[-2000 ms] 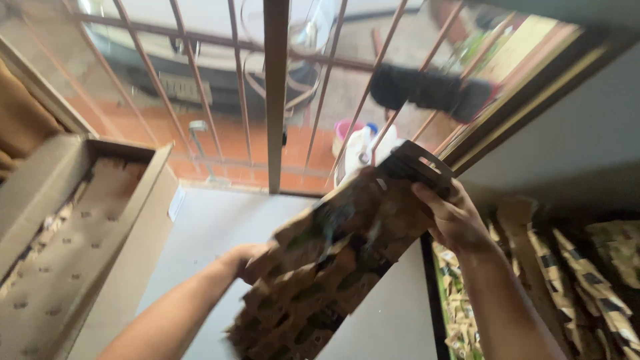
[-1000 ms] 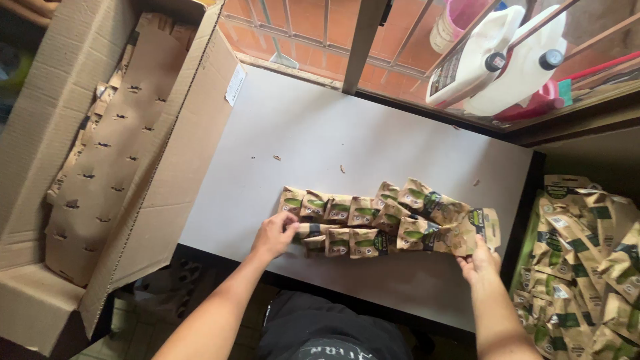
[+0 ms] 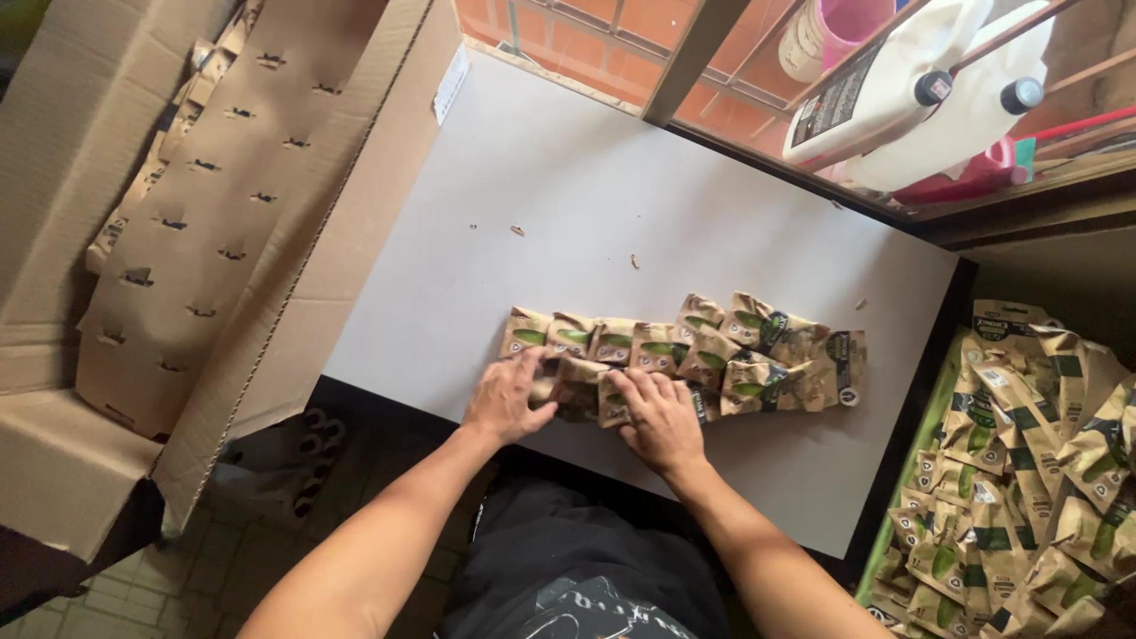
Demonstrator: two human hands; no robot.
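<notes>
A hanging display strip of small kraft-paper packets [image 3: 612,342] lies flat across the white tabletop [image 3: 568,204], its packets in two rows with green and dark printing. The strip's header card [image 3: 848,368] is at the right end. My left hand [image 3: 510,399] touches packets at the lower left end, thumb and fingers spread around one blurred packet; whether it grips it I cannot tell. My right hand [image 3: 657,417] rests with its fingertips on the lower row, near the strip's middle, and hides part of the packets there.
On the left stands a large open cardboard box [image 3: 346,222] with a slotted cardboard strip [image 3: 213,213] inside. At the right, a green-edged container [image 3: 919,453] holds many similar packets [image 3: 1012,479]. Behind the barred window are white plastic jugs [image 3: 879,98] and a pink bucket [image 3: 852,27].
The strip, held up in the earliest frame, now lies on the table. Since one second ago my right hand has moved left from the header end to the middle packets.
</notes>
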